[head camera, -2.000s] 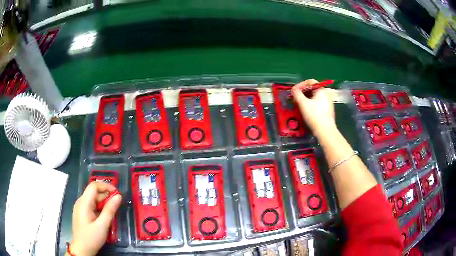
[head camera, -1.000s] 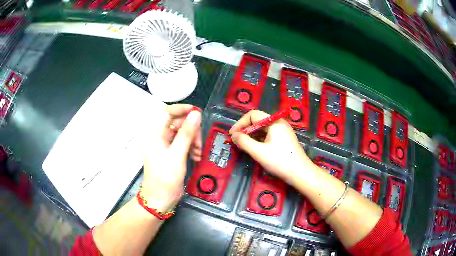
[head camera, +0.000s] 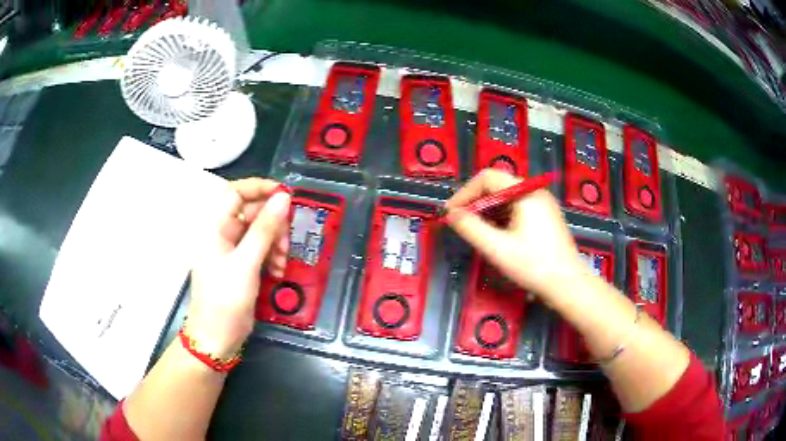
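Several red phone backs lie face down in two rows of a clear blister tray, their silver battery slots open. My right hand holds a red pen, its tip at the upper right edge of the second near-row phone from the left. This hand partly covers the third near-row phone. My left hand is left of the tray, beside the first near-row phone, and pinches a small red piece, perhaps a pen cap.
Batteries with gold print and white strips lie along the near edge. White paper is at the left, with a white fan behind it. Another tray of red phones is at the right. A green belt runs behind.
My view swung left, then partly back right. My right hand moved from the far row's right end to the near row's first phone, then rightward to the second. Both hands keep their red items.
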